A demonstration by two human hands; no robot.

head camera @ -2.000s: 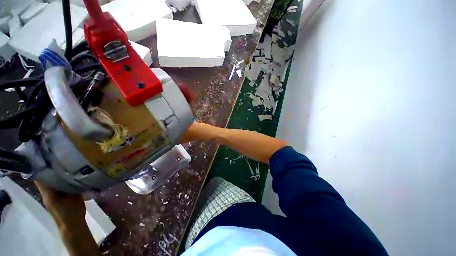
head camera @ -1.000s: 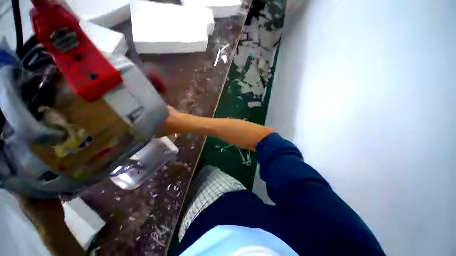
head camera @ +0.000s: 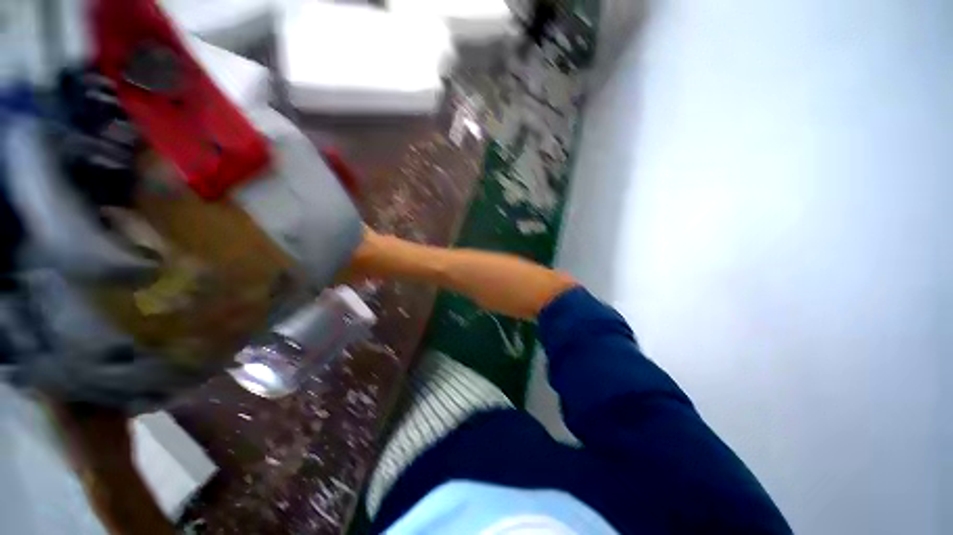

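Observation:
The blurred cutting machine (head camera: 209,272) fills the left of the view, with its grey motor body, brown tape and red top part (head camera: 193,115). Its silver base plate (head camera: 303,345) shows beneath it on the brown table. My right forearm reaches in from the right; only the wrist end of my right hand (head camera: 366,254) shows, and the fingers are hidden behind the motor. My left arm rises from the lower left; my left hand (head camera: 84,423) is mostly hidden under the motor. A white fabric stack (head camera: 172,455) lies beside my left wrist.
White cut blocks (head camera: 361,57) lie at the far side of the brown table (head camera: 408,188). Scraps lie on the table and its green edge strip (head camera: 475,219). Pale floor (head camera: 773,209) fills the right. My checked clothing touches the near table edge.
The machine has shifted left in the picture and looks larger than two seconds ago. The table and blocks have also shifted left. The picture is now more blurred. Both arms keep much the same pose.

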